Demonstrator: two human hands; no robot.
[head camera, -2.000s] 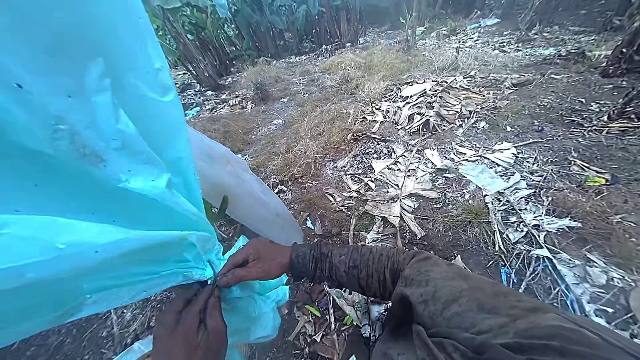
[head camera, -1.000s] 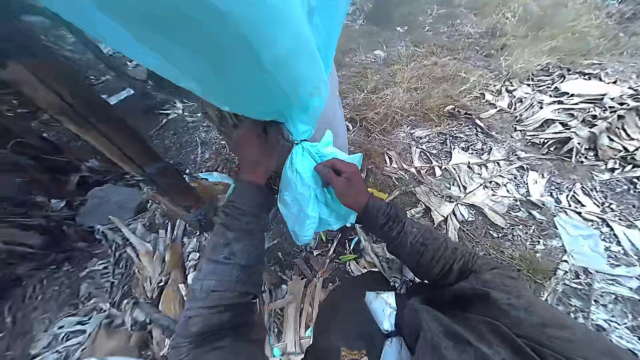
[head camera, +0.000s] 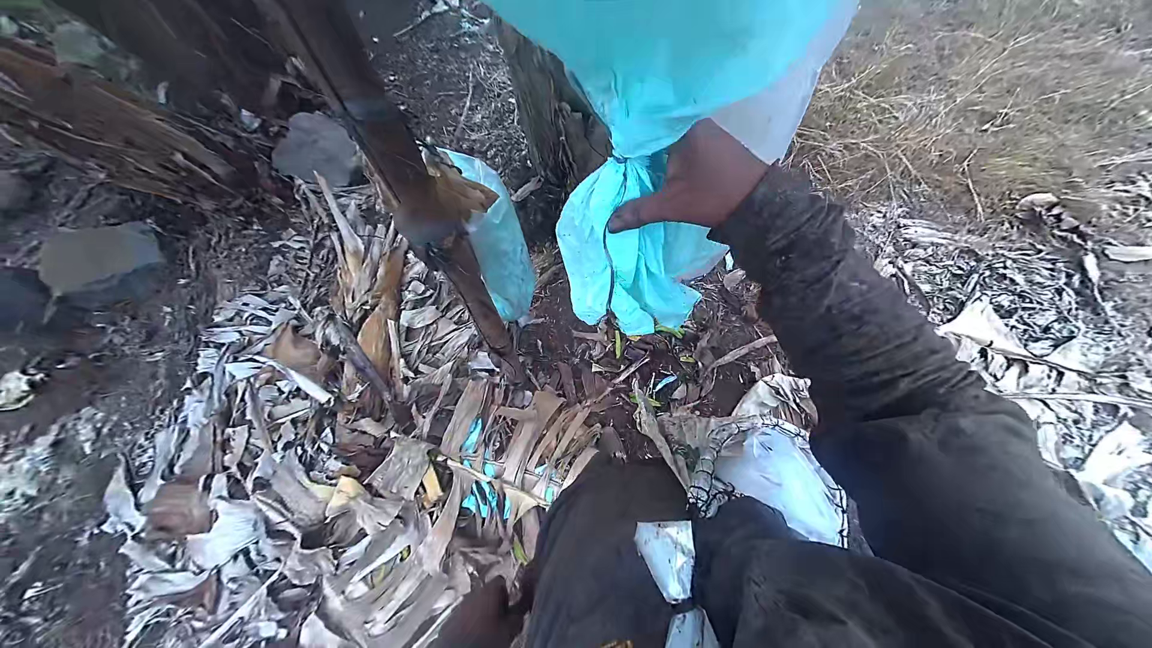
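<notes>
A large blue plastic bag (head camera: 630, 234) hangs at the top centre, its neck gathered and tied, with a loose tail spreading below the tie. My right hand (head camera: 697, 184) is around the gathered part from the right, thumb across the front and fingers hidden behind the plastic. Behind it shows a paler, whitish sheet of plastic (head camera: 765, 112). At the bottom edge a blurred brown shape, apparently my left hand (head camera: 481, 616), lies low beside my leg; its fingers cannot be made out.
A dark slanting pole (head camera: 387, 135) stands left of the bag, with another pale blue bag (head camera: 499, 238) behind it. Stones (head camera: 103, 256) and dry leaves (head camera: 297, 504) cover the left ground. A white bundle with dark cord (head camera: 783, 477) is by my legs.
My left hand has left the bag's tie, where it was one second ago, and moved down. My right hand stays at the bag, now with its thumb across the gathered plastic. The view has swung left and down.
</notes>
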